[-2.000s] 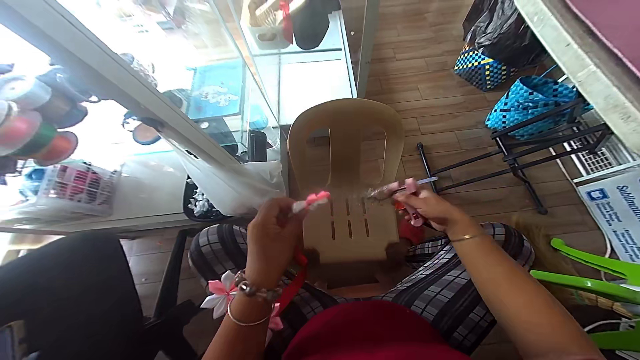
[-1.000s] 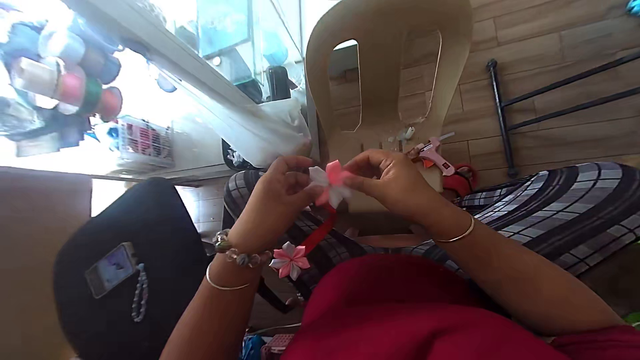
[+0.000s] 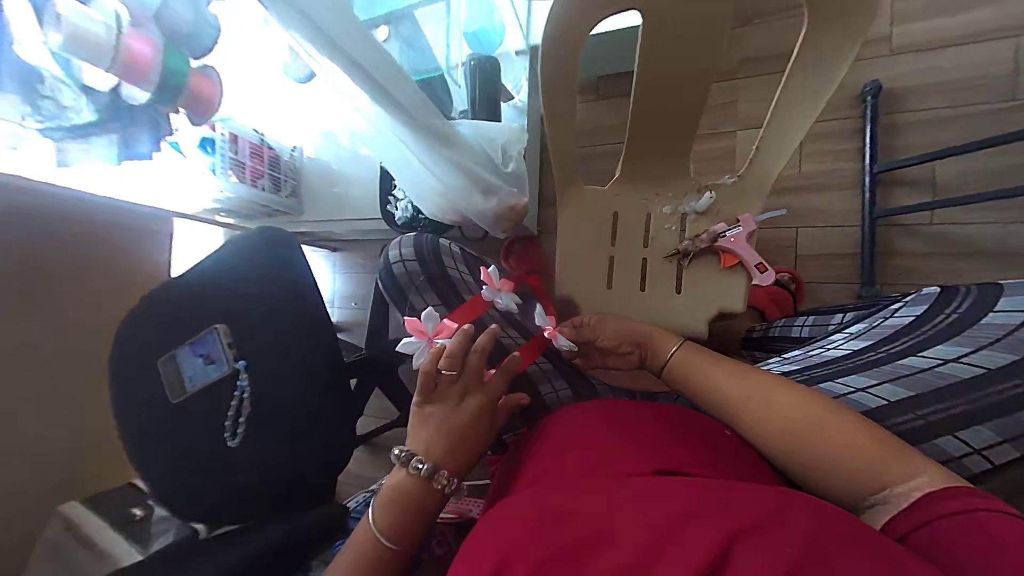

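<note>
A red ribbon band [image 3: 468,310] bears several pink-and-white ribbon flowers. My right hand [image 3: 612,342] pinches the flower at the band's right side [image 3: 552,328] between thumb and fingertips. Spread fingers of my left hand [image 3: 464,392] lie over the band's lower left part, by the left flower [image 3: 430,336]; whether they grip it cannot be told. Another flower [image 3: 500,289] sits at the top of the band. A pink hot glue gun [image 3: 740,244] lies on the seat of the beige plastic chair [image 3: 584,272], its nozzle pointing left.
Bits of dried glue [image 3: 700,202] are on the chair. At left, a black seat [image 3: 232,448] holds a phone [image 3: 197,362] with a beaded strap. Ribbon spools [image 3: 136,56] and a white basket [image 3: 256,164] are at the upper left. A black metal frame [image 3: 870,192] stands right.
The glue gun, in my right hand two seconds ago, was on the chair one second ago. Both hands held one flower then; now they are apart, with the band spread between them.
</note>
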